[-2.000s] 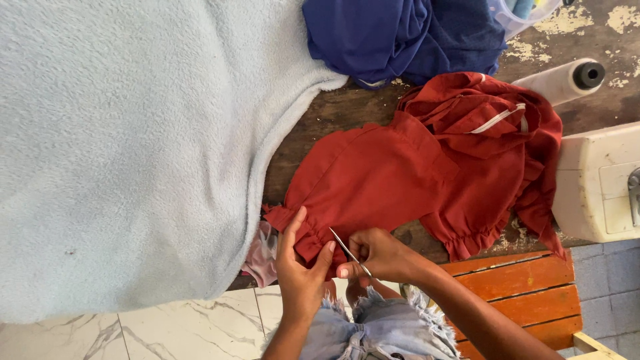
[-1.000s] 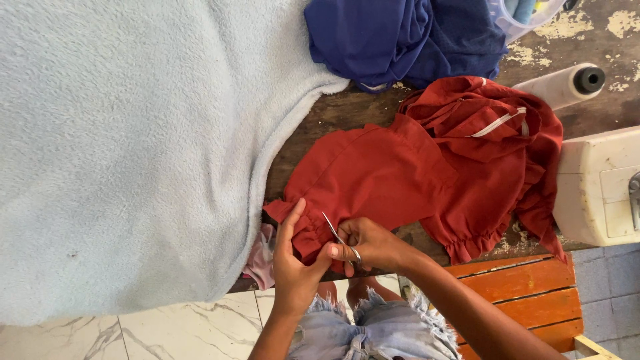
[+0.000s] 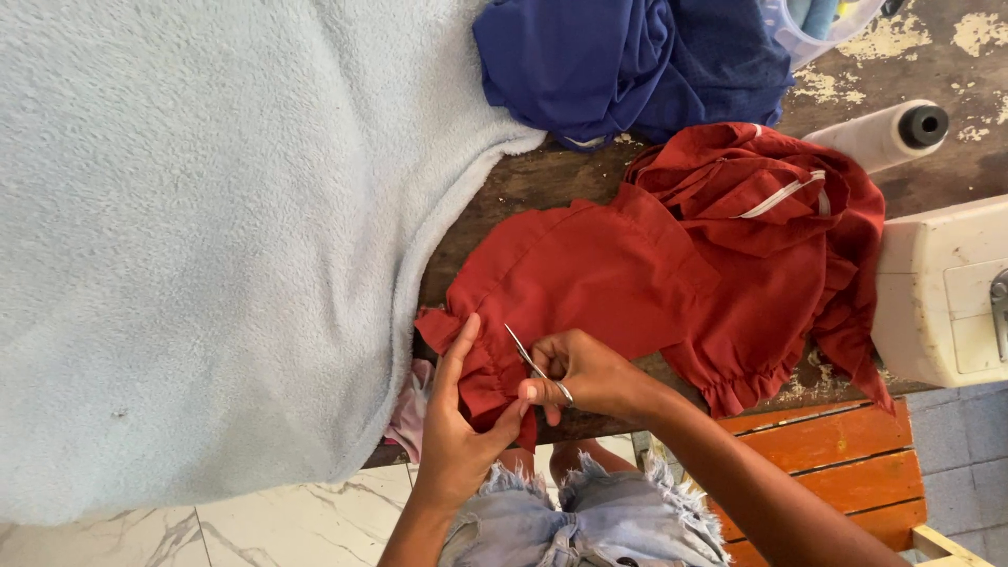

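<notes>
A red garment (image 3: pixel 583 276) with gathered, ruffled edges and white elastic or tape lies across the table's front edge. At its lower left end, my left hand (image 3: pixel 465 402) grips the ruffled edge, thumb and fingers on the cloth. Small metal scissors (image 3: pixel 535 362) are in my right hand (image 3: pixel 587 374), with a finger or thumb at the handle loop and the tips pointing up and left over the ruffle. The thumbs of both hands come close together at the cloth's edge. Whether the blades are apart cannot be told.
A light blue fleece blanket (image 3: pixel 236 236) covers the left side. Blue cloth (image 3: pixel 583 63) lies at the back, beside a plastic basket (image 3: pixel 803 39). A thread cone (image 3: pixel 874 138) and a sewing machine (image 3: pixel 929 291) are at right on the worn wooden table (image 3: pixel 520 185). An orange slatted seat (image 3: pixel 850 472) stands below.
Two seconds ago the scissors were lower, nearer the front edge, with my right hand turned differently. They now lie a little higher over the ruffle. My left hand keeps its hold.
</notes>
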